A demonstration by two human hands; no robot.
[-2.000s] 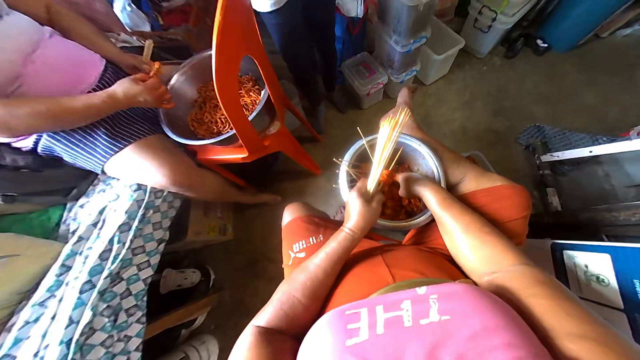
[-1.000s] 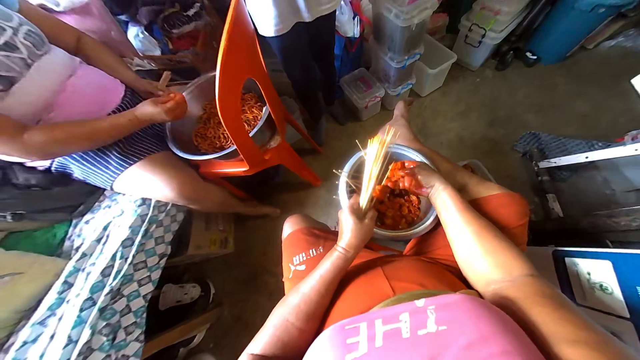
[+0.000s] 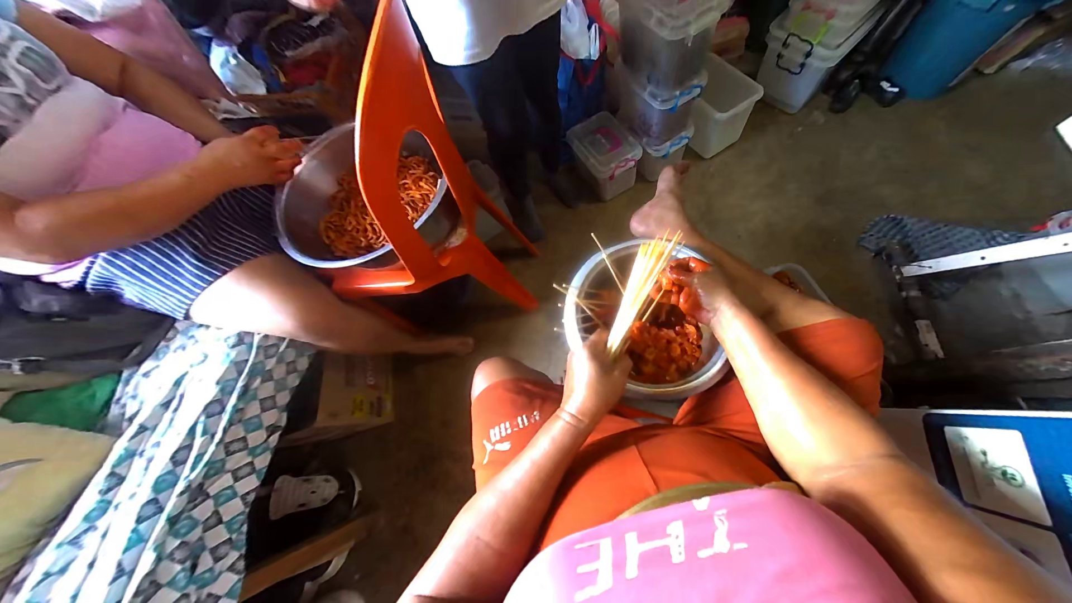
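My left hand (image 3: 596,375) is closed around a bundle of thin wooden skewers (image 3: 638,289), which fans upward over a metal basin (image 3: 569,322) between my legs. Reddish-orange marinated pieces, probably meat, (image 3: 666,350) fill the lower part of the basin. Above its right side my right hand (image 3: 702,289) holds some of the orange pieces (image 3: 682,280), fingers curled round them. A few loose skewers (image 3: 586,303) stick out at the basin's left rim.
At the left a seated person (image 3: 151,167) works over a second metal basin (image 3: 293,226) of orange strips, on an orange plastic chair (image 3: 381,142). Another person (image 3: 511,92) stands behind it. Plastic boxes (image 3: 605,151) stand beyond my foot; a framed item (image 3: 988,255) lies at the right.
My right hand was down in the basin two seconds ago; it has risen and now holds orange pieces near the right rim. My left hand still grips the skewers.
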